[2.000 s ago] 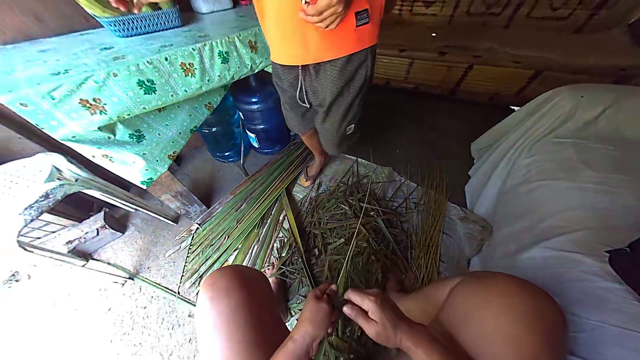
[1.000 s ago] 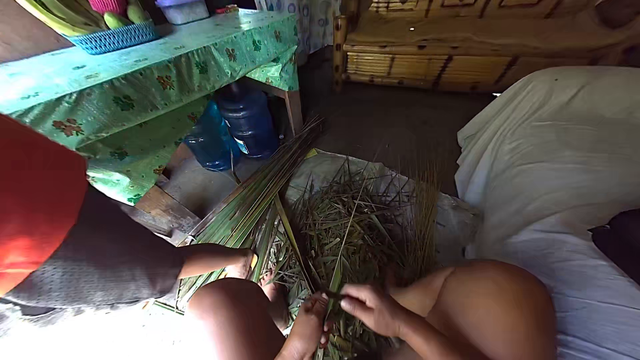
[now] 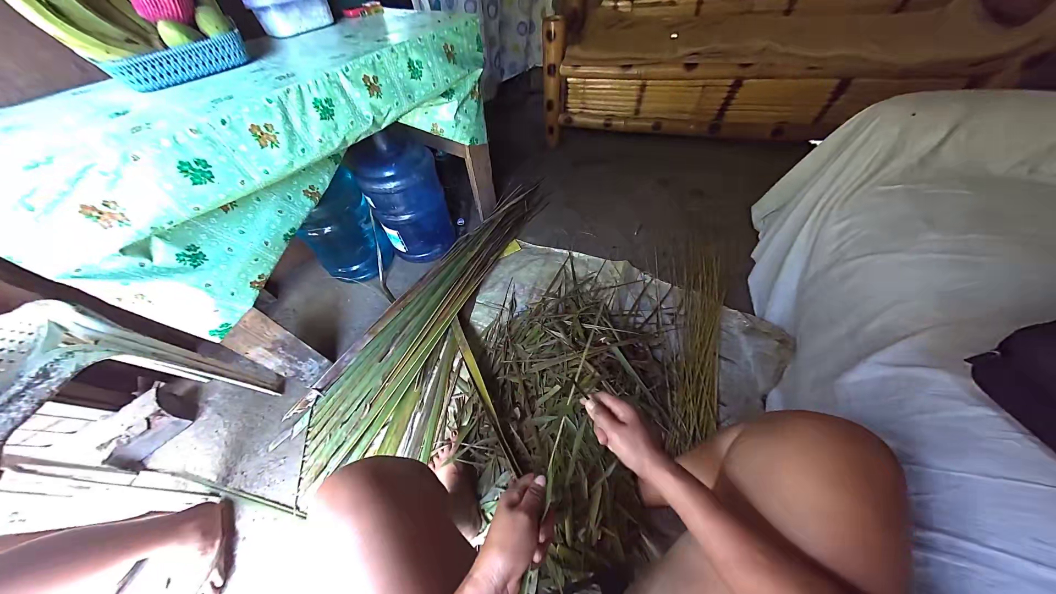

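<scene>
My left hand, low at the centre, is closed around a narrow palm leaflet that rises from the fist. Up and to the right of it, my right hand pinches something thin, perhaps a leaflet's midrib, between thumb and fingers. Both are over a heap of shredded palm leaf strips on a pale sheet. Long green palm leaflets lie fanned out left of the heap. A bundle of thin stripped midribs lies along its right side, near my right knee.
A table with a green flowered cloth stands at upper left, bearing a blue basket of fruit. Blue water jugs stand beneath. A bamboo bench is behind, a white-draped seat at right. Another person's foot shows at lower left.
The other person in the orange top has moved left, leaving only a leg in view. My hands, close together before, are now apart, the right one higher.
</scene>
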